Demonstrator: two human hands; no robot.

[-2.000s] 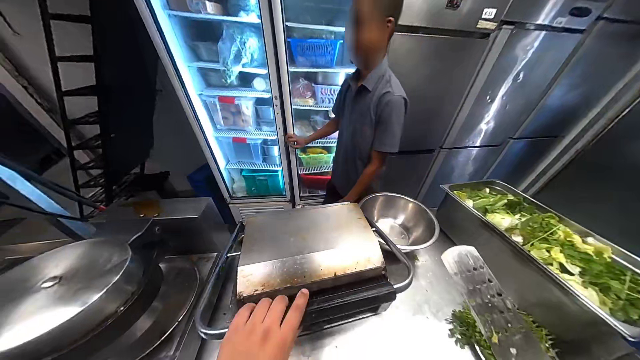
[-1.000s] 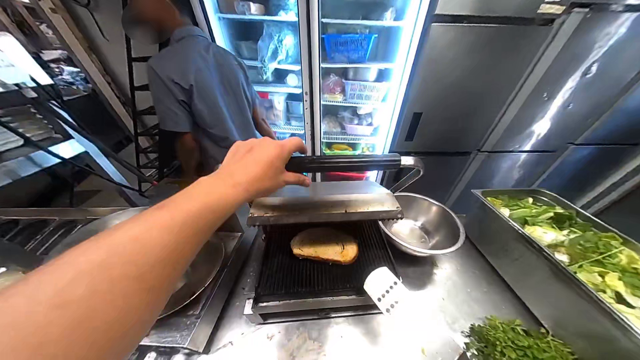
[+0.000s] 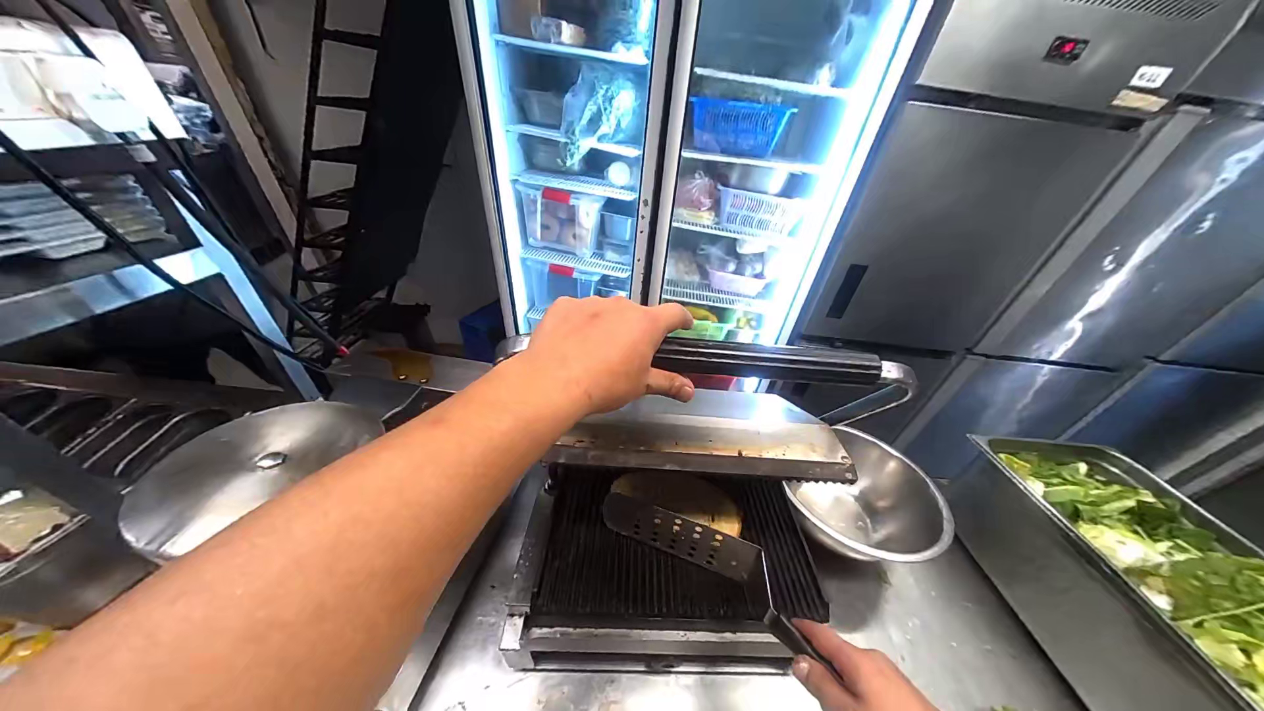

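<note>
My left hand point(image 3: 617, 351) grips the black handle point(image 3: 780, 360) of a contact grill, whose steel lid point(image 3: 711, 430) is raised. A piece of browned flat bread point(image 3: 681, 489) lies toward the back of the ribbed lower plate point(image 3: 642, 583). At the lower right, my right hand point(image 3: 854, 676) is closed on the dark handle of a perforated metal spatula point(image 3: 686, 538). The spatula's blade is over the plate and covers the near part of the bread. Whether the blade touches the bread cannot be told. The lid's edge is close above the bread's far side.
A steel bowl point(image 3: 874, 499) stands right of the grill. Further right is a deep steel pan point(image 3: 1047, 523) of leafy greens. A round metal lid point(image 3: 247, 464) is at the left. Behind stand a lit glass-door refrigerator point(image 3: 647, 197) and steel cabinets point(image 3: 948, 217).
The grill lid was closed two seconds ago and is now raised. The spatula, held in my right hand, has moved in over the bread. The other person is out of view.
</note>
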